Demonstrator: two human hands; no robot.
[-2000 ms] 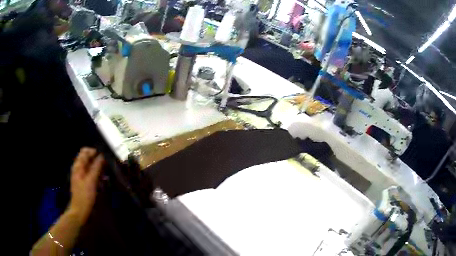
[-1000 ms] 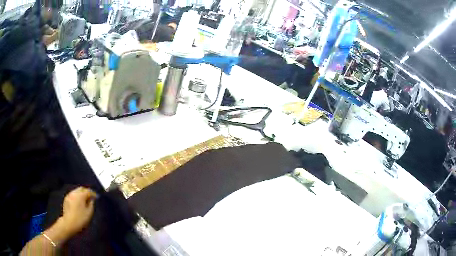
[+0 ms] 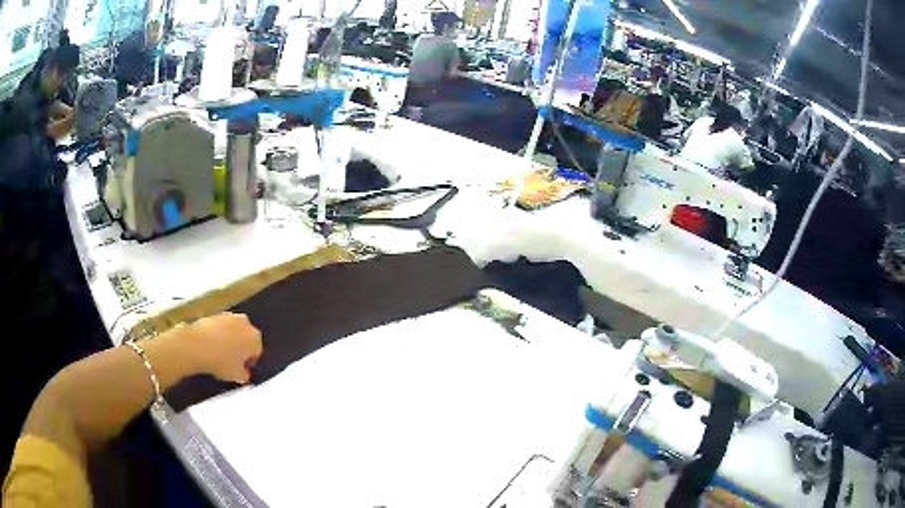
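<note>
A long dark brown panel (image 3: 367,298) lies curved across the white table (image 3: 387,402), over a brown strip along its far edge. My left hand (image 3: 213,347) is over the panel's left end, fingers curled down against the dark cloth. Whether they pinch the cloth is hidden. My right hand is not in view. The white sewing machine head (image 3: 645,412), with blue stripe and black bands, is at the lower right. Its needle area cannot be made out.
Crumpled dark cloth (image 3: 541,283) lies behind the table, beyond the panel's right end. A black frame (image 3: 392,205), a thread stand with white cones (image 3: 220,64) and a grey machine end (image 3: 169,174) stand at the back left. Another white machine (image 3: 685,198) is at the back right. Several people are beyond.
My left hand has come up from beside the table's left edge onto the panel's left end. The view has turned right, so more of the machine head shows. The panel still lies on the table.
</note>
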